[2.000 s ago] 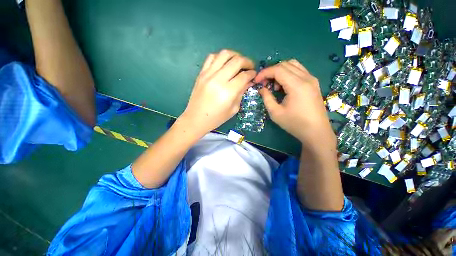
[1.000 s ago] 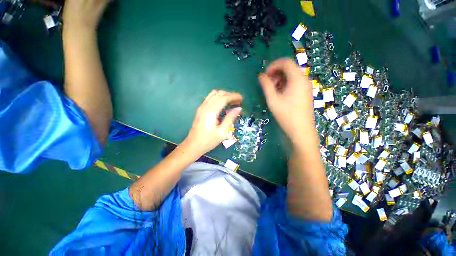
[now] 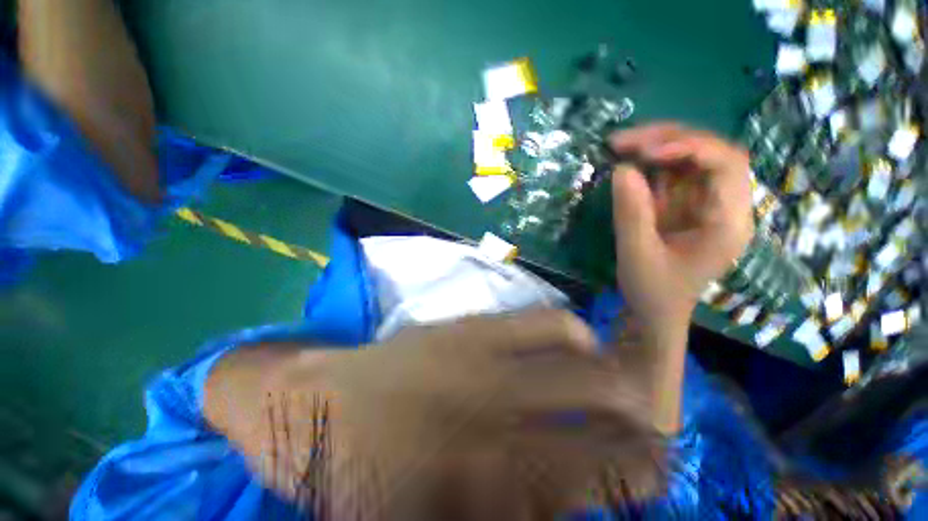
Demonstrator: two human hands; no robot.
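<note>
A circuit board panel [image 3: 547, 171] lies on the green mat in front of me. Several white battery cells [image 3: 493, 153] with yellow tape hang off its left side, and one lies at the mat's front edge. My right hand [image 3: 680, 209] is just right of the panel, thumb and forefinger curled towards each other. Something dark shows at its fingertips, too blurred to tell whether it is held. My left hand [image 3: 488, 407] is raised close to the camera, large and strongly blurred, over my lap. Its fingers and anything in them cannot be made out.
A large pile of board panels with cells [image 3: 845, 204] covers the right side. Small dark parts [image 3: 623, 71] lie beyond the panel. Another person's arm [image 3: 90, 87] in a blue sleeve is at the upper left. The mat's front edge runs slantwise below the panel.
My left hand has left the panel and come up close to the camera. My right hand was in blurred motion beyond the panel and is now beside it. The view has shifted; the black heap is out of view.
</note>
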